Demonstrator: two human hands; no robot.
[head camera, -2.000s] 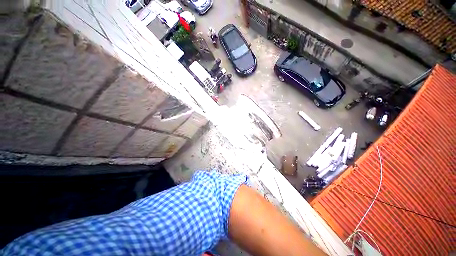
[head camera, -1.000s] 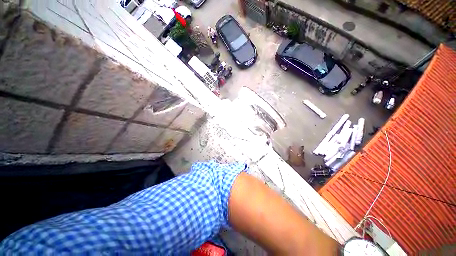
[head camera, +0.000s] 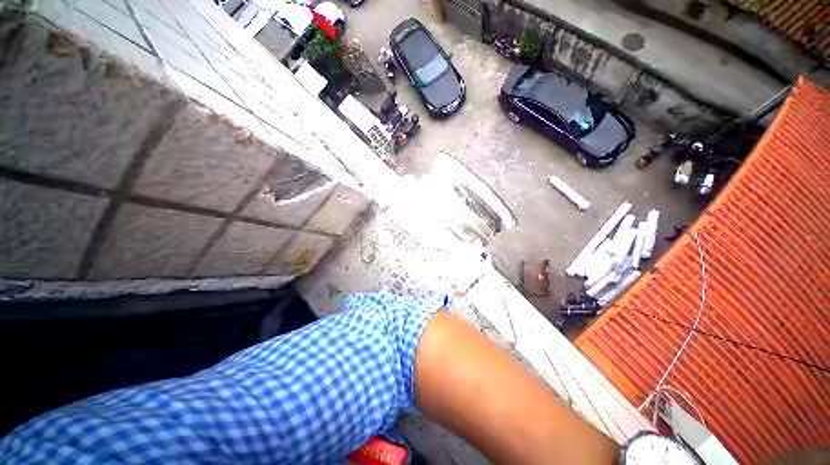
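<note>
An arm in a blue-white checked sleeve (head camera: 264, 386) reaches from the lower left to the lower right, across a rough grey-white ledge (head camera: 350, 263). The bare forearm (head camera: 501, 390) ends at a white-faced wristwatch (head camera: 657, 451), cut by the bottom edge. The hand beyond the watch is out of the picture, so what it does is hidden. My other hand is not in view. A red patch with pale letters (head camera: 380, 451) shows under the sleeve.
Large grey wall tiles (head camera: 173, 154) are at left, above a dark gap (head camera: 136, 341). Far below lie a yard with dark cars (head camera: 569, 113) and white rolls (head camera: 619, 250). An orange corrugated roof (head camera: 755, 281) at right carries a pale cable (head camera: 701, 300).
The wristwatch has come into view at the bottom edge since the first frame. The red patch shows more than at first. The outside view has shifted slightly; the arm keeps nearly the same pose.
</note>
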